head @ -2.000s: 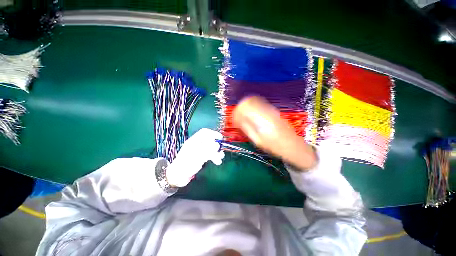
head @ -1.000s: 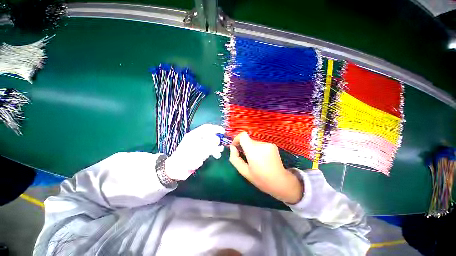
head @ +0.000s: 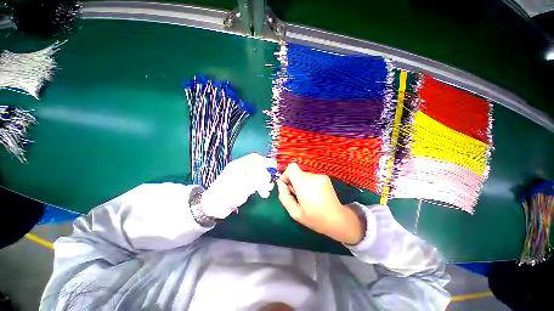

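My left hand (head: 238, 185), in a white glove, holds a small blue connector housing (head: 273, 174) at its fingertips. My bare right hand (head: 313, 197) has thumb and forefinger pinched together right against the housing; what lies between these fingers is too small to tell. Just beyond my hands lies a block of wires in three bands: red wires (head: 331, 157) nearest, purple wires (head: 334, 117) in the middle and blue wires (head: 337, 74) at the top. Pale crimp terminals (head: 278, 97) fringe its ends. The harness pile (head: 211, 130) with blue housings at its top lies left of my hands.
A yellow strip (head: 396, 133) separates a second block of red, yellow (head: 449, 143) and pink wires. Harnesses (head: 537, 225) lie at the far right. White wires (head: 27, 71), black-and-white wires (head: 15, 130) and black wires (head: 45, 15) lie far left. A metal rail (head: 152, 17) edges the green table.
My right hand has come back from over the red wires to the housing at my left fingertips. Over the last second both hands have barely moved.
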